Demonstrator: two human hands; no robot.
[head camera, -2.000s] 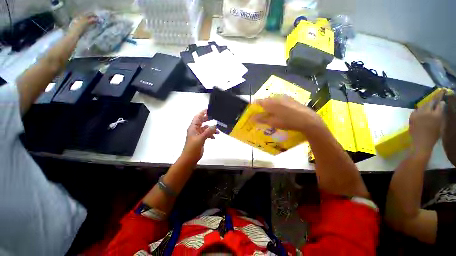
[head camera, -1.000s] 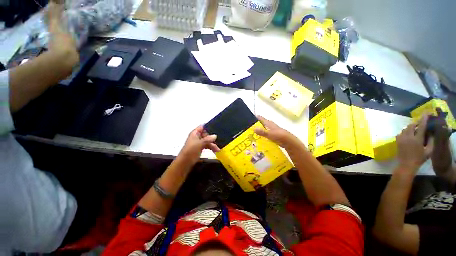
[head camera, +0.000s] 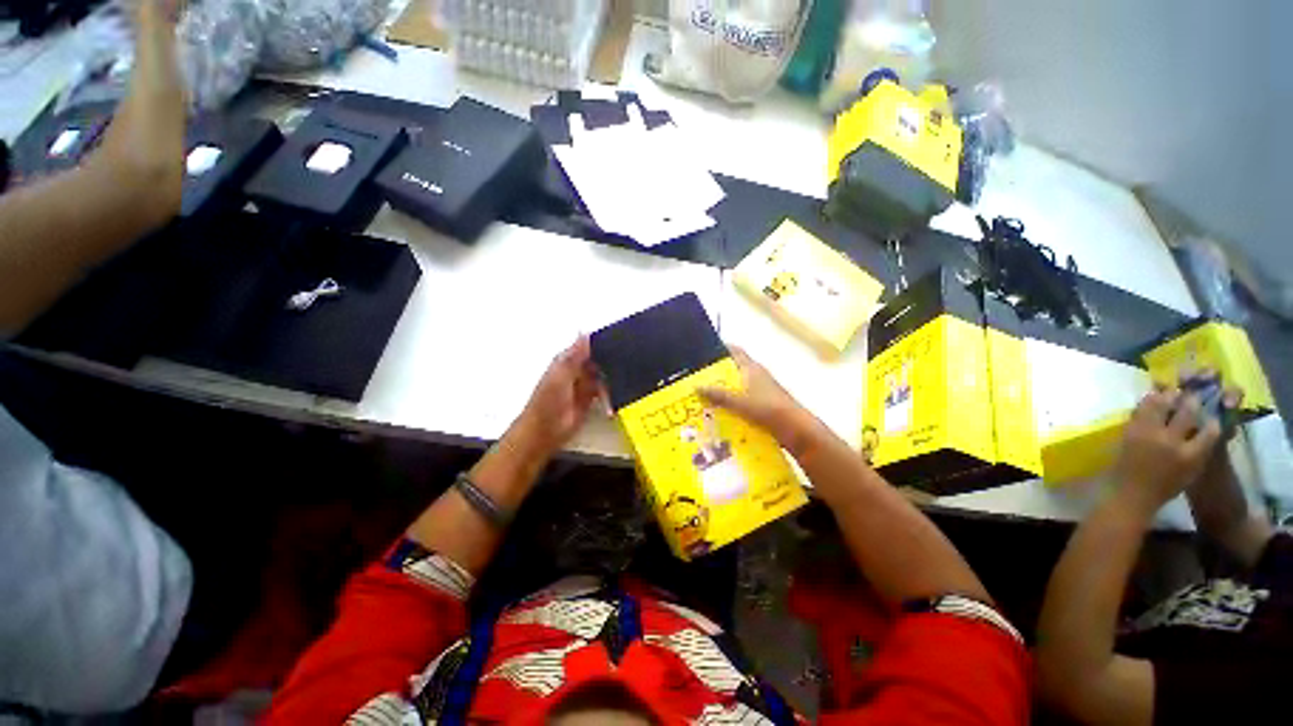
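Note:
A black gift box (head camera: 659, 345) sticks out of the upper end of a yellow printed sleeve (head camera: 712, 461), held over the bench's front edge and above my lap. The sleeve covers the lower, larger part of the box. My left hand (head camera: 567, 392) grips the black box at its left side. My right hand (head camera: 763, 403) holds the sleeve's upper right edge, with fingers across its front. Sleeved boxes (head camera: 953, 393) stand together to the right. A flat sleeve stack (head camera: 808, 285) lies behind my right hand.
An open box base (head camera: 340, 333) with a white cable (head camera: 315, 295) lies at left. Closed black box (head camera: 461, 168), white cards (head camera: 638, 177) and black cables (head camera: 1035, 270) lie behind. Another worker's arm (head camera: 99, 199) reaches in at left; a worker's hands (head camera: 1174, 437) hold a yellow box at right.
The box and sleeve have come from a tilted pose over the bench to a more upright one near my lap, printed face showing. My right hand has moved down and inward.

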